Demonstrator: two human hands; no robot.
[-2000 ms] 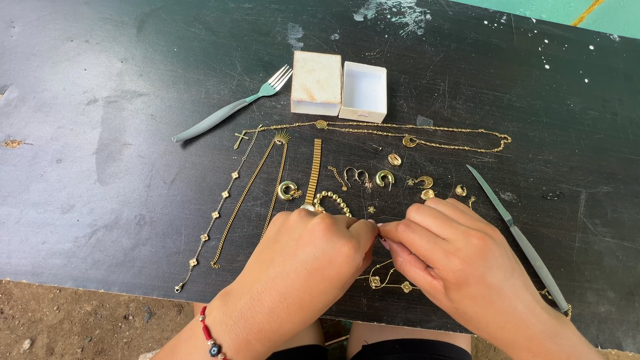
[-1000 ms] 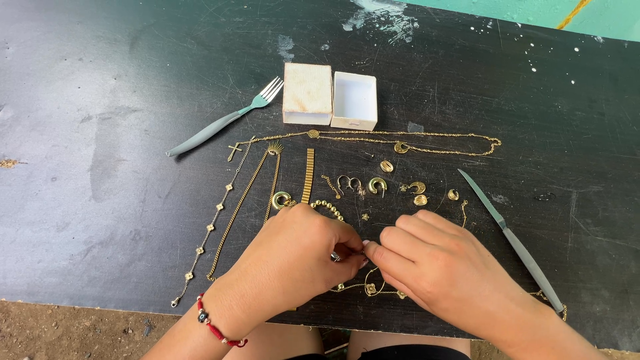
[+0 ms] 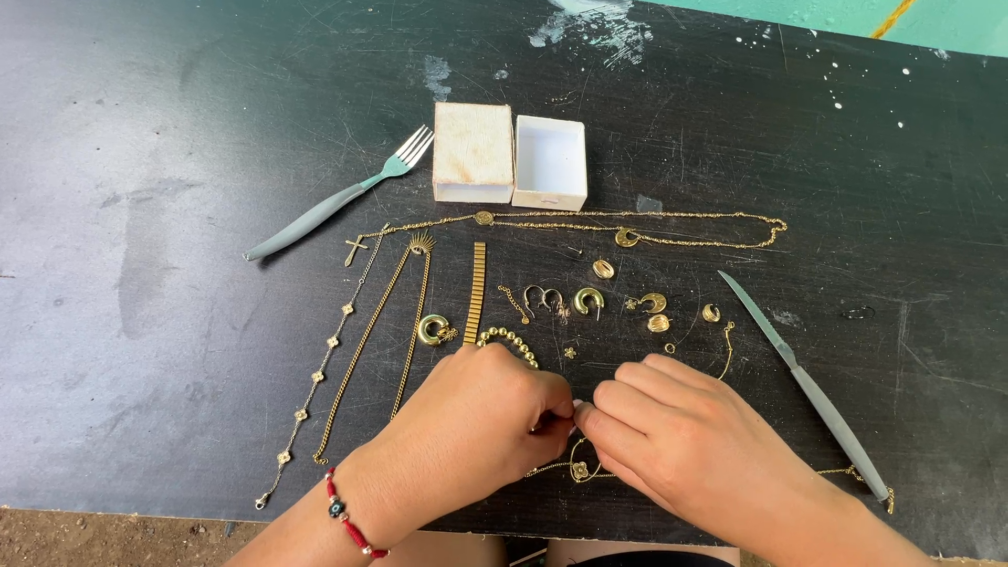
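Note:
My left hand (image 3: 488, 417), a red beaded bracelet (image 3: 339, 512) on its wrist, and my right hand (image 3: 677, 425) meet at the fingertips low in the centre. The fingers are pinched together; what lies between them is hidden. Just beyond my left knuckles is a gold bead bracelet (image 3: 512, 337), partly covered. Below the fingertips, a chain with a clover-shaped charm (image 3: 580, 471) runs under my hands. Ahead lie a gold hoop earring (image 3: 588, 300), a small flower charm (image 3: 570, 353), a flat gold watch-like band (image 3: 476, 291) and a long gold necklace (image 3: 693, 214).
A grey-handled fork (image 3: 315, 216) lies at the left, a grey-handled knife (image 3: 827, 417) at the right. Behind the jewellery sit a white box lid (image 3: 472, 146) and an open white box (image 3: 550, 157). A clover-charm chain (image 3: 317, 376) and a sunburst necklace (image 3: 362, 346) stretch along the left.
My hands stay together at the fingertips, with small shifts of the fingers and wrists. The laid-out jewellery and cutlery show no plain change.

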